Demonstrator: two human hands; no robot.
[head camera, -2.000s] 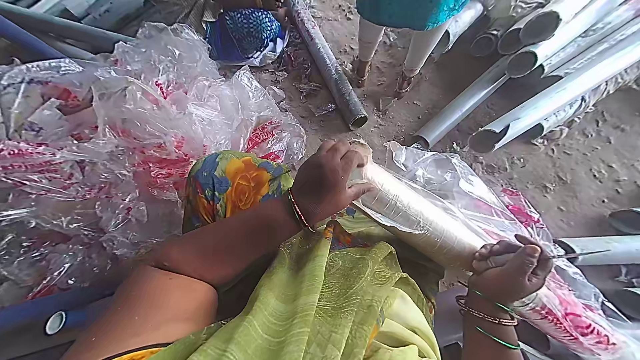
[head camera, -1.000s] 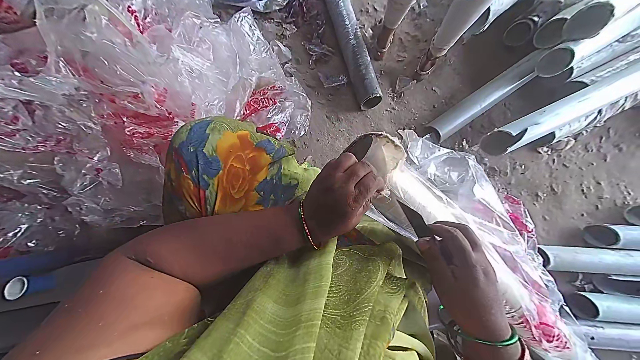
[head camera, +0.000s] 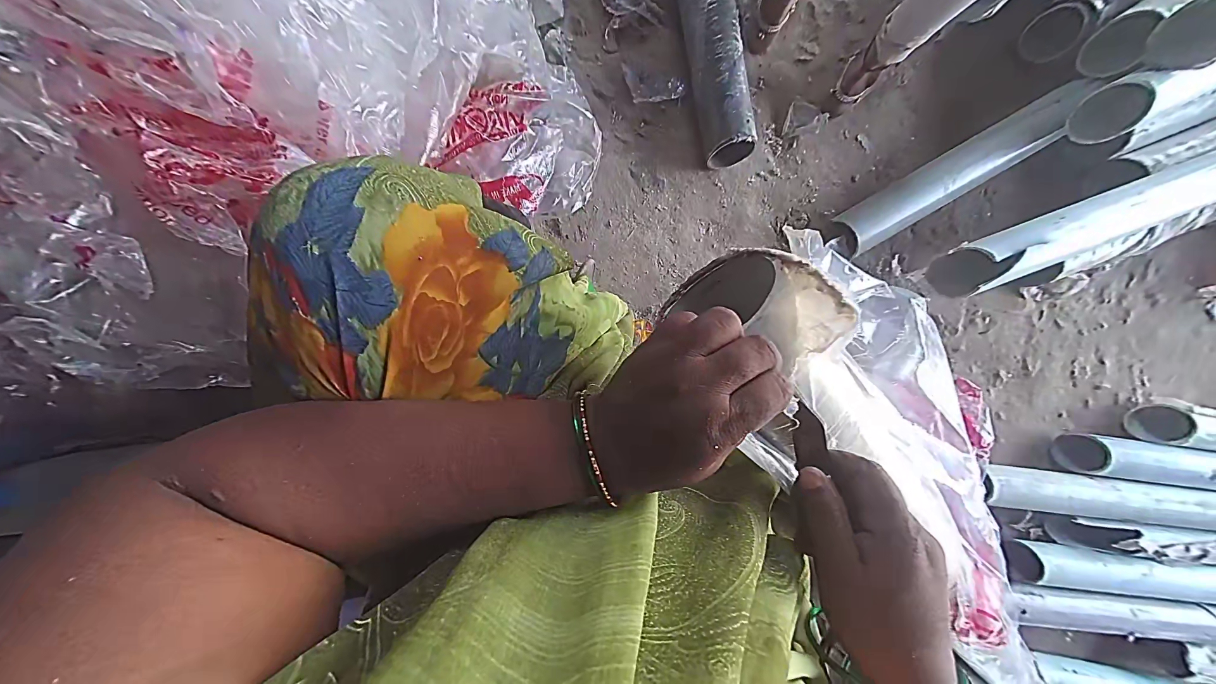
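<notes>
A pipe (head camera: 803, 309) lies across my lap with its open end toward the upper middle, wrapped in clear plastic film (head camera: 902, 380) with red print. My left hand (head camera: 698, 399) is closed at the rim of that end, its fingers curled on the wrapping's edge. Just below and to the right, my right hand (head camera: 869, 551) holds a dark flat blade (head camera: 809, 435), its tip against the wrapping beside my left fingers. The blade's handle is hidden in my palm.
Crumpled clear plastic sheets (head camera: 190, 123) with red print are heaped at the left. A dark pipe (head camera: 722, 95) lies on the dirt ground ahead. Several grey pipes (head camera: 959, 161) lie at the upper right, and more pipes (head camera: 1111, 494) at the right. A person's foot (head camera: 857, 76) is near the top.
My right hand has moved from far down the wrapped pipe up to its open end, beside my left hand, bringing the blade there. The view has moved closer to the pipe.
</notes>
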